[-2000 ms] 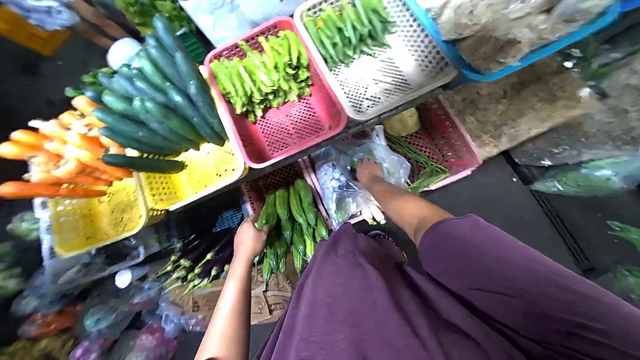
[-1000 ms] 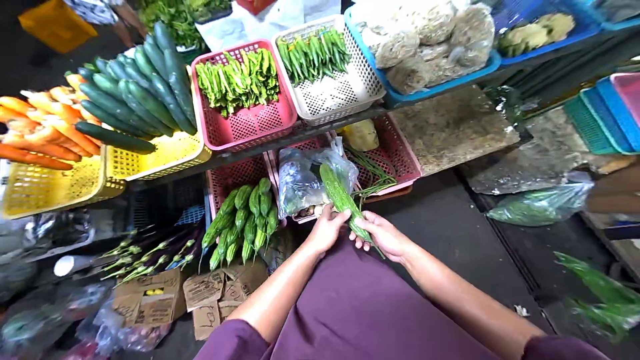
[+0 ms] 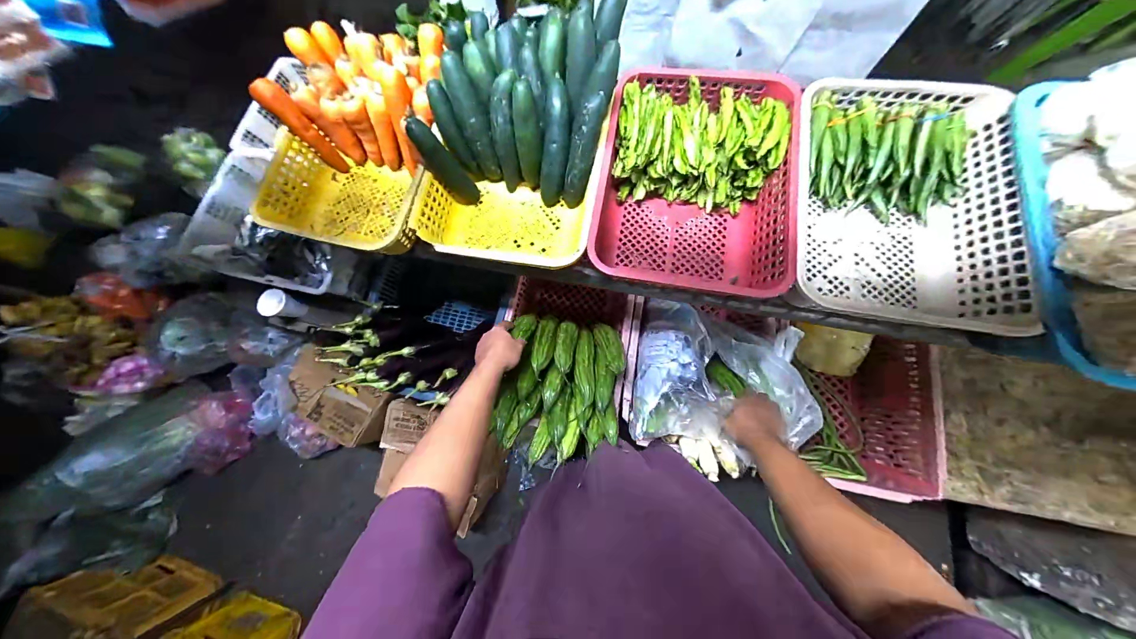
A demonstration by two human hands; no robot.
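My left hand (image 3: 500, 348) rests at the upper left edge of a pile of green bitter gourds (image 3: 568, 377) in a red plastic basket (image 3: 577, 298); whether its fingers grip anything is unclear. At a clear plastic bag (image 3: 790, 373), my right hand (image 3: 756, 419) is blurred, its fingers partly hidden by the film. A green gourd (image 3: 726, 377) shows inside the bag, just above that hand. Beside it lies another plastic bag (image 3: 670, 364) with pale bluish contents, and white root vegetables (image 3: 706, 454) stick out below.
Above, a shelf holds yellow baskets of carrots (image 3: 355, 98) and cucumbers (image 3: 524, 115), a red basket (image 3: 692, 257) of green peppers and a white basket (image 3: 923, 284) of okra. Eggplants (image 3: 417, 355) and cardboard (image 3: 342, 399) lie to the left. Long green beans (image 3: 834, 444) lie at the right.
One second ago both hands held a bitter gourd in front of the bags. Since then they have parted, the left to the gourd pile and the right to the bag. The view has swung left.
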